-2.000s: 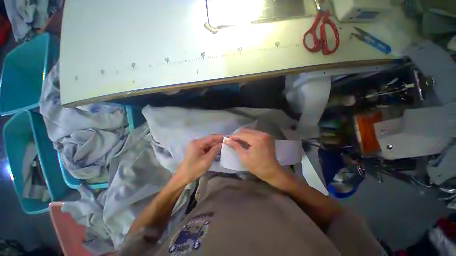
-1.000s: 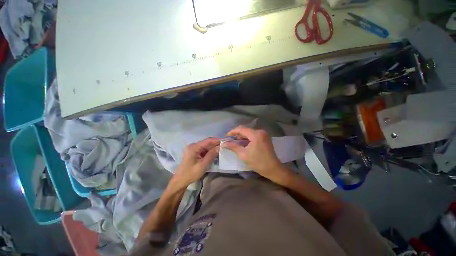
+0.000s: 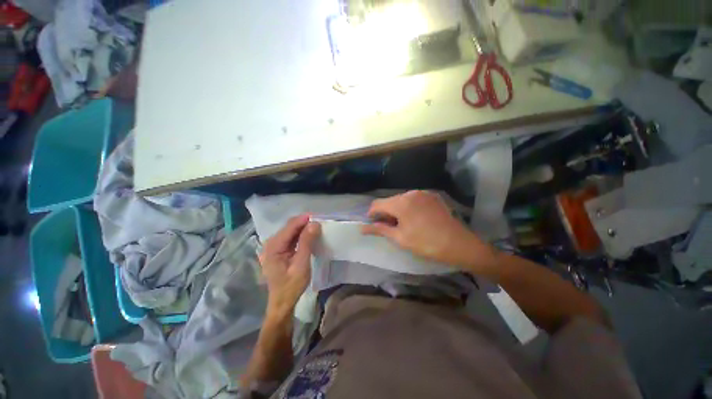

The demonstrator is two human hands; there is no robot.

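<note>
A white strip (image 3: 351, 241) and the light-grey fabric (image 3: 273, 209) lie together over my lap below the table's front edge. My left hand (image 3: 289, 253) pinches the strip's left end between thumb and fingers. My right hand (image 3: 425, 226) pinches the upper edge of the same strip further right. The edge between my hands runs nearly straight. The fingertips hide part of the layers, so I cannot tell exactly how they lie.
Red-handled scissors (image 3: 488, 82) and blue thread snips (image 3: 564, 82) lie on the pale table (image 3: 226, 93). Turquoise bins (image 3: 66, 160) and a pink bin (image 3: 117, 376) stand at left with grey cloth. Another white strip (image 3: 493, 183) hangs below the table at right.
My hands were close together at the strip's end. Now my right hand is further right along its edge and my left hand slightly left. The view has shifted a little.
</note>
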